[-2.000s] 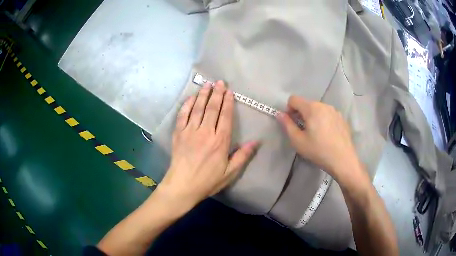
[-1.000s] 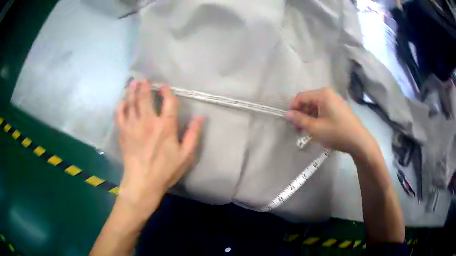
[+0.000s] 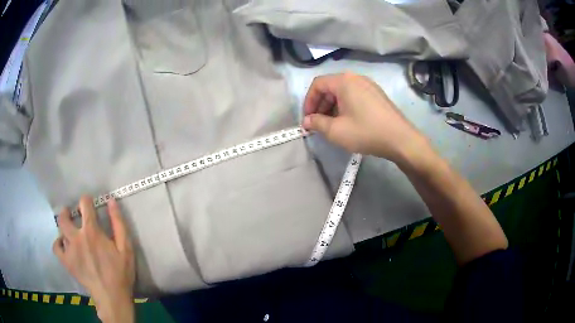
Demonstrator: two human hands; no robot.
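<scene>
A beige jacket (image 3: 243, 221) lies flat, with a long straight edge and a curved pocket outline (image 3: 192, 66) showing. A whitish tape measure (image 3: 220, 156) is stretched across it, rising slightly to the right. My left hand (image 3: 99, 255) has its fingers spread and pressed on the tape near its left end at the jacket's left side. My right hand (image 3: 359, 120) pinches the tape between thumb and fingers at the jacket's right edge. The tape's loose part hangs below that hand in a curve over the jacket's lower right corner.
The pale table (image 3: 397, 189) has dark-handled scissors (image 3: 444, 88) and a small dark and pink tool (image 3: 473, 126) at right. Beige sleeves (image 3: 372, 28) lie across the back. Pink cloth (image 3: 560, 57) is at the far right. Yellow-black tape runs along the green floor (image 3: 523, 252).
The view has swung to the right. My hands have moved further apart, and a longer stretch of tape lies between them, with my right hand now at the jacket's right edge.
</scene>
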